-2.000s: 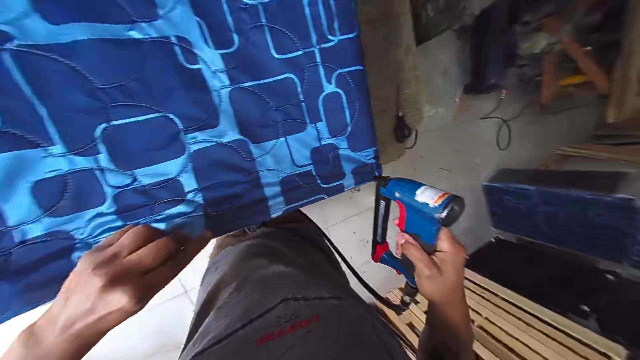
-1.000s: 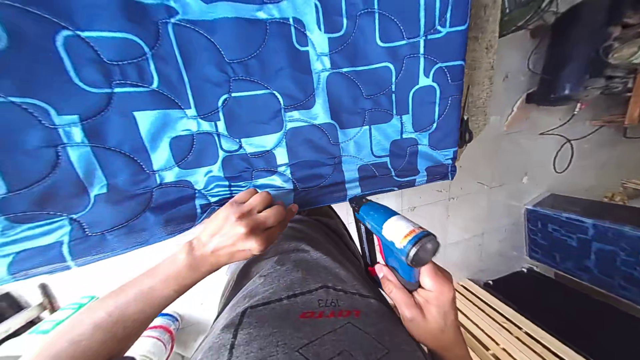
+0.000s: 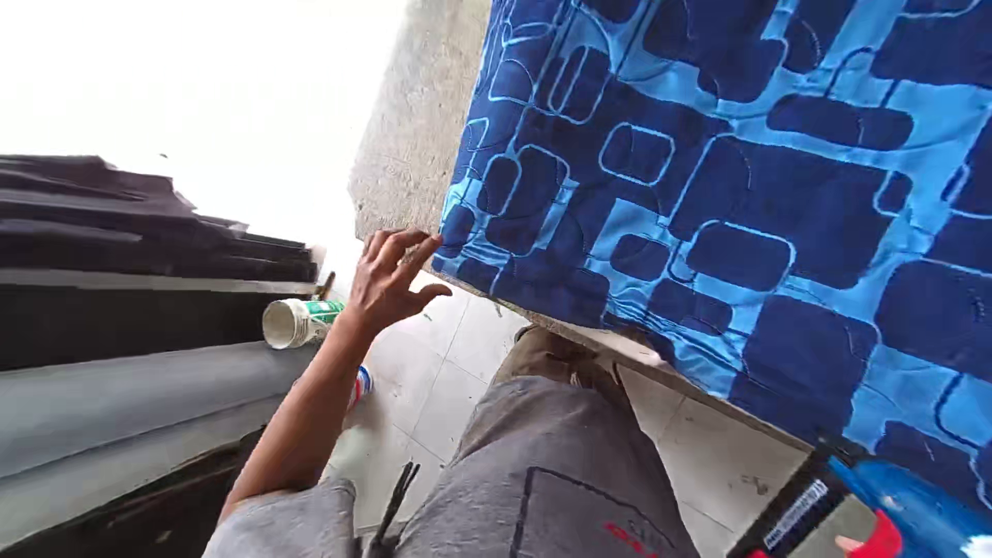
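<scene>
Blue quilted fabric [image 3: 806, 209] with a pattern of rounded squares lies over a board-like surface, its edge running toward me. My left hand [image 3: 391, 283] is at the fabric's left corner, fingers spread, holding nothing; whether the fingertips touch the fabric is unclear. At the bottom right, a blue pneumatic stapler [image 3: 907, 496] has its nose near the fabric's front edge. Only a fingertip of my right hand [image 3: 849, 544] shows at its red trigger area; the rest is out of frame.
A worn, pale work surface [image 3: 411, 124] extends past the fabric's left side. A white bucket [image 3: 287, 324] stands at the left beside stacked dark material [image 3: 101, 225] and grey rolls [image 3: 155, 403]. Pale floor tiles [image 3: 442, 372] show below.
The view has swung far to the left. My left hand, earlier at the fabric's front edge, is now at its left corner with fingers spread. The stapler now sits close by the fabric's edge.
</scene>
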